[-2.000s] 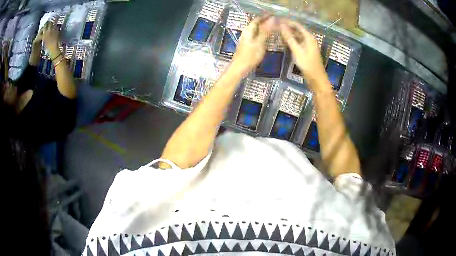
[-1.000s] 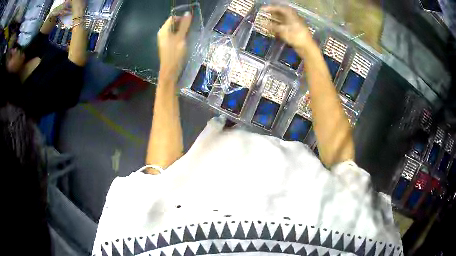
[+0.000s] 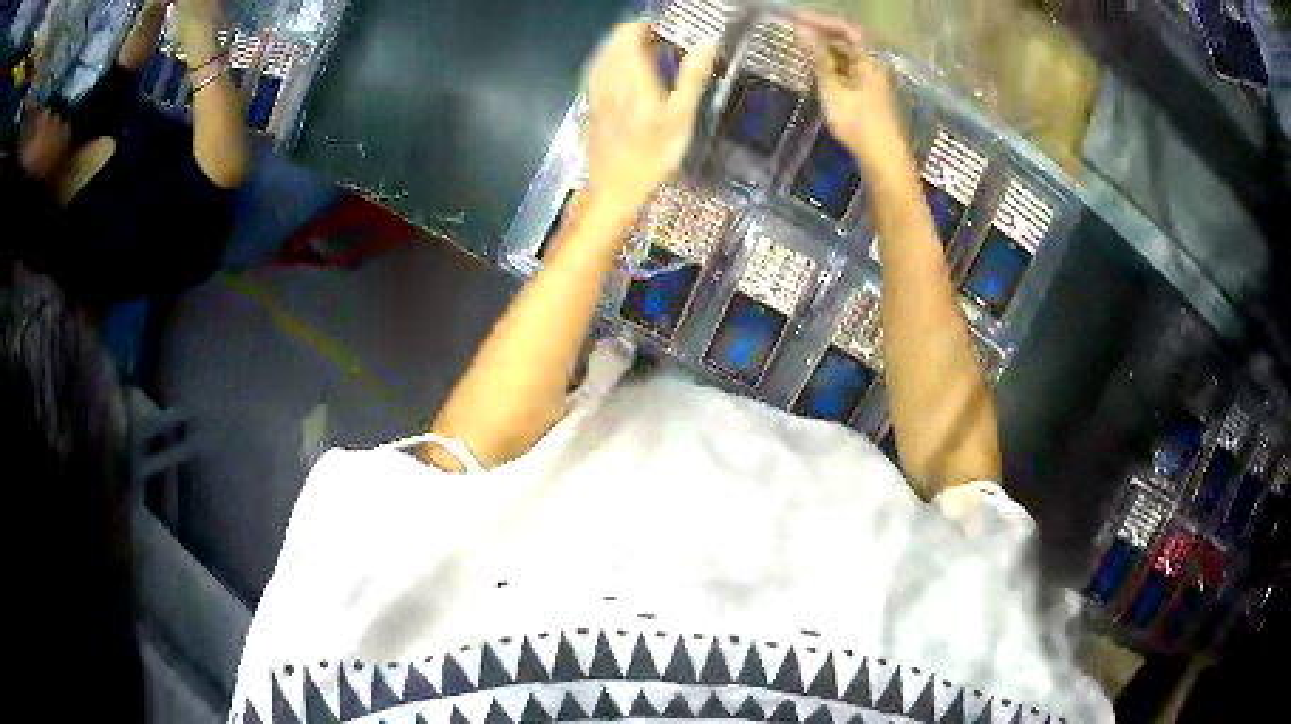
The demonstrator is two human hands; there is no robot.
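A large clear tray [image 3: 530, 234] lies in front of me, holding small retail packs with pale rows above and blue panels below. My left hand [image 3: 644, 113] is over the tray's upper left pack, thumb and fingers around its upper part; glare and the hand hide whether it grips anything. My right hand [image 3: 857, 102] is above the back row, fingers curled near the top of the second pack [image 3: 760, 113]; whether it holds anything is unclear. A front-row pack [image 3: 748, 333] lies flat in its cavity.
The dark green work surface [image 3: 425, 99] has a pale rail [image 3: 1154, 234] behind it. Another worker's arm [image 3: 217, 113] is at the left beside a filled tray [image 3: 290, 71]. At the right are more packs, one with red rows [image 3: 1189, 557]. A tan sheet [image 3: 1026, 78] lies behind my tray.
My left hand has moved right from beyond the tray's left side, where it held a clear cover, to the upper left pack. The crinkled glare over the left packs is mostly gone or covered.
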